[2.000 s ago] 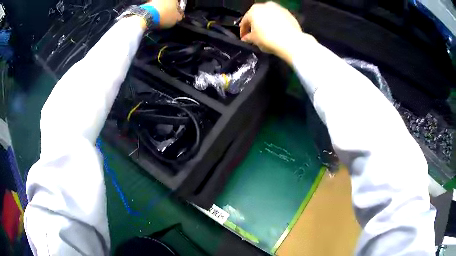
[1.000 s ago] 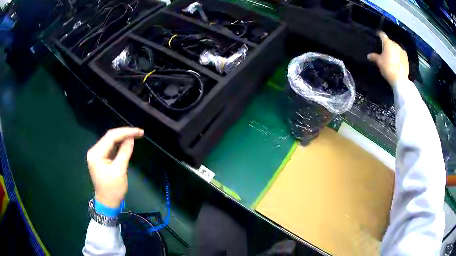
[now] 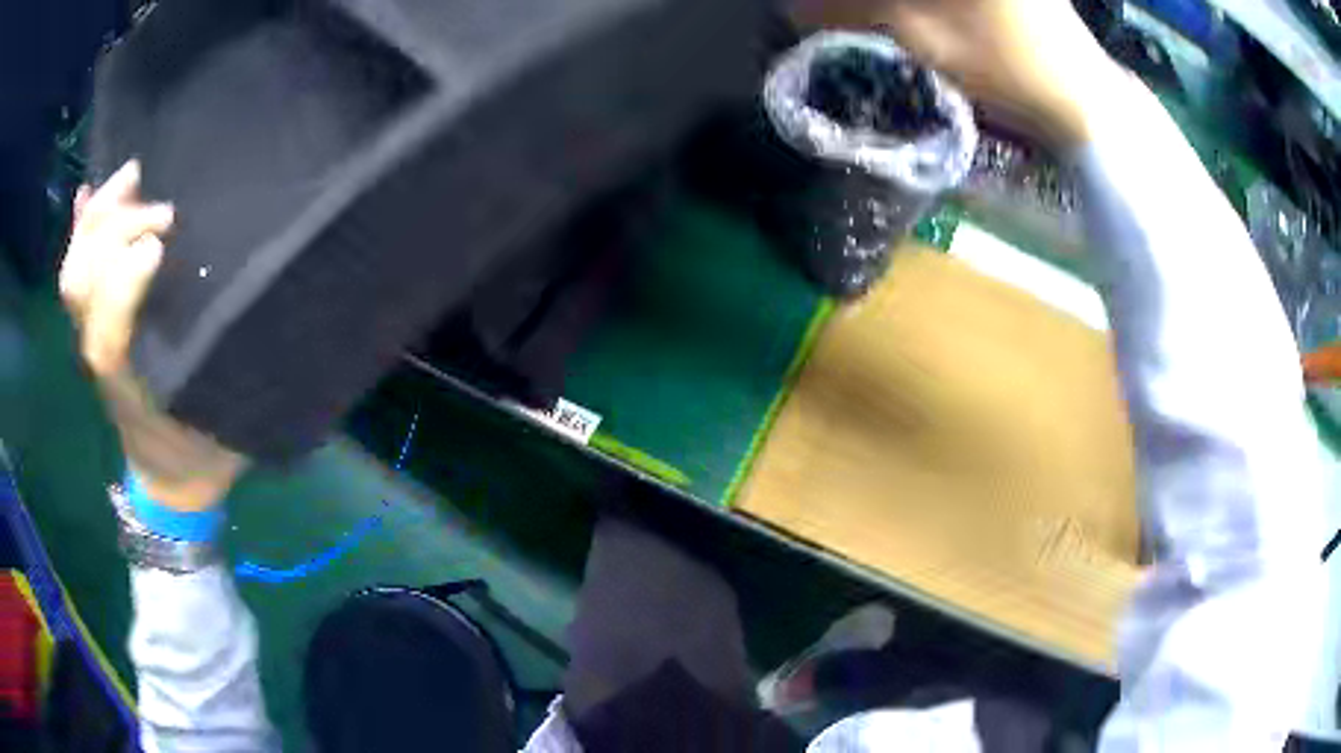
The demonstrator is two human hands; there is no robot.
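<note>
A large black foam tray (image 3: 427, 221) is held up at the upper left, tilted and blurred, its visible compartments bare. My left hand (image 3: 125, 280) grips its left end, fingers over the rim. My right hand (image 3: 956, 44) is at the top, by the tray's far right end; its fingers are cut off or hidden, so its hold cannot be told. The tray covers most of what lies under it.
A dark lined tub (image 3: 868, 147) with a clear bag over its rim stands behind a brown cardboard sheet (image 3: 941, 441). Green mat (image 3: 662, 338) lies left of the cardboard. A black round stool seat (image 3: 405, 677) and a blue cord are below the bench edge.
A black foam tray is now raised over the filled trays at the left. My left hand has moved up and left onto it. My right hand has moved left from the dark area at the back right.
</note>
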